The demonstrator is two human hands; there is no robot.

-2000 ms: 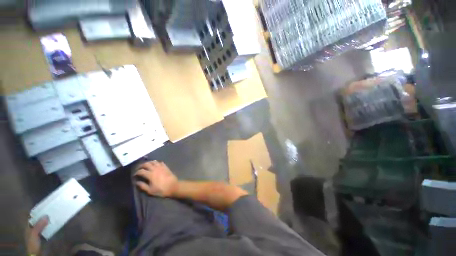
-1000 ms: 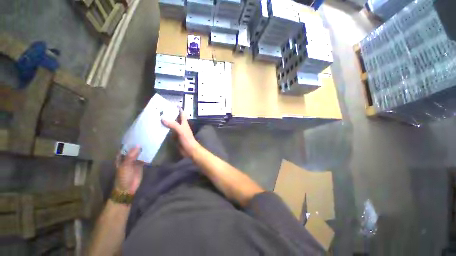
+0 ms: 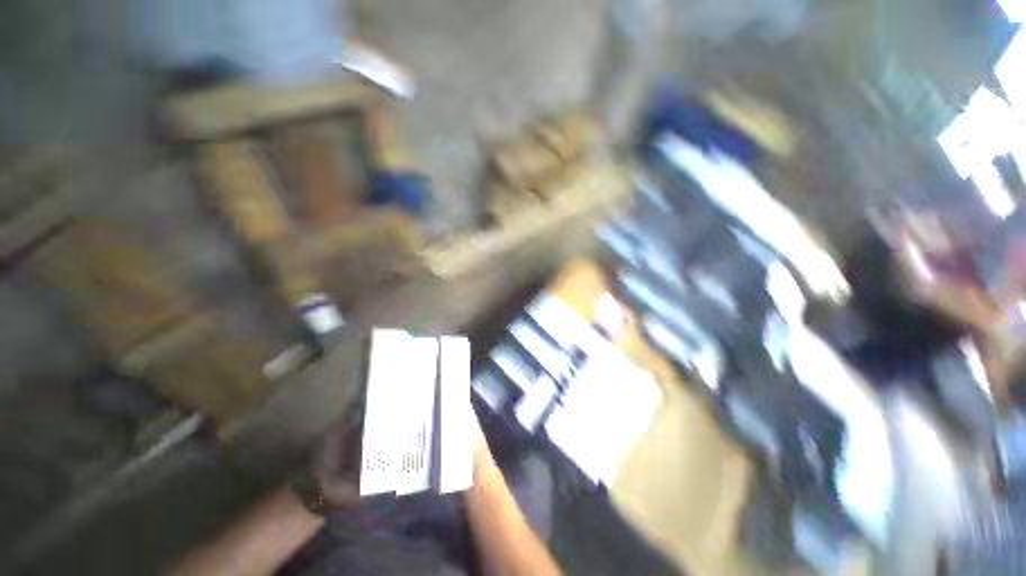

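A few light grey folded sheet-metal brackets [image 3: 401, 411] are held together upright in front of me, with rows of small holes near their lower edge. My left hand [image 3: 333, 467] grips them at the lower left; it is dark and blurred. My right hand [image 3: 479, 450] is at their right side, mostly hidden behind them, with the forearm running down. Flat white-looking panels [image 3: 608, 416] lie on the tan cardboard sheet [image 3: 686, 473] to the right of the held parts.
The view is strongly blurred. Stacked grey parts [image 3: 675, 326] stand farther along the bench. Wooden pallets [image 3: 259, 214] are at the left, with a small white object [image 3: 320, 315] by them. A blurred person [image 3: 934, 270] seems to be at the far right.
The view has swung left, so the bench now lies at the right. The held piece has been raised upright and now shows perforated parts side by side. The right hand came from my lap onto it.
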